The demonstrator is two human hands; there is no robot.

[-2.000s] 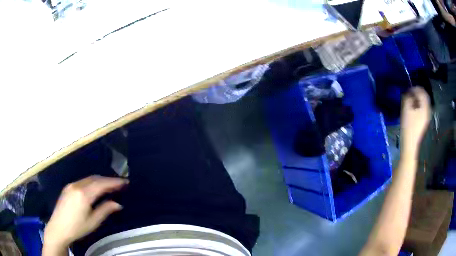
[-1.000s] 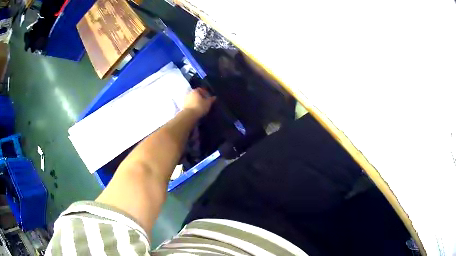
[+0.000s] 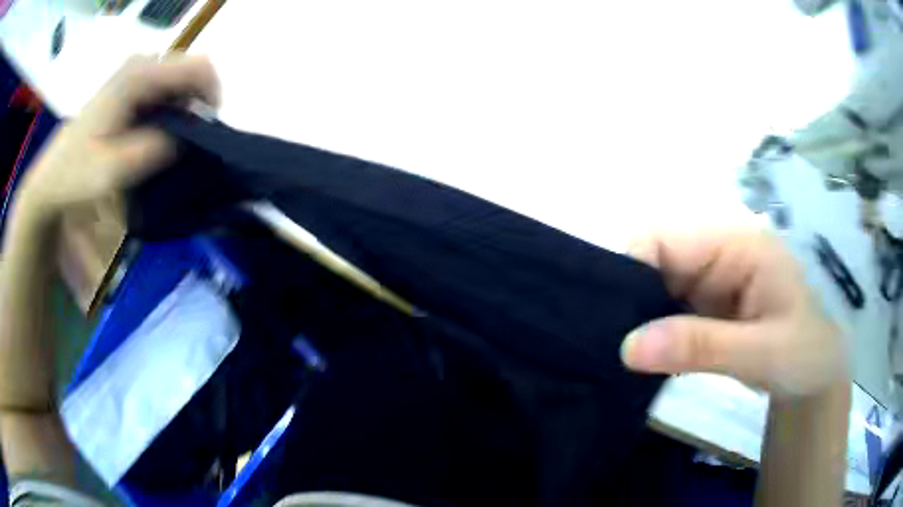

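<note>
A black fabric piece [image 3: 446,238] is stretched between my two hands above the lap and the table's front edge. My left hand [image 3: 129,129], blurred, grips its left end at the upper left. My right hand [image 3: 733,312] grips its right end, with the thumb in front and the fingers behind. The cloth hangs down in the middle and merges with dark cloth below. No label can be made out on it.
The glossy white table [image 3: 554,109] lies behind the cloth. At right are blurred metal machine parts [image 3: 767,178] and black snips [image 3: 840,270]. A blue bin [image 3: 149,287] with a white sheet [image 3: 158,366] is below left.
My left hand has come up out of the blue bin and now holds black fabric. My right hand has come into view on its other end. The view has turned towards the table and machine.
</note>
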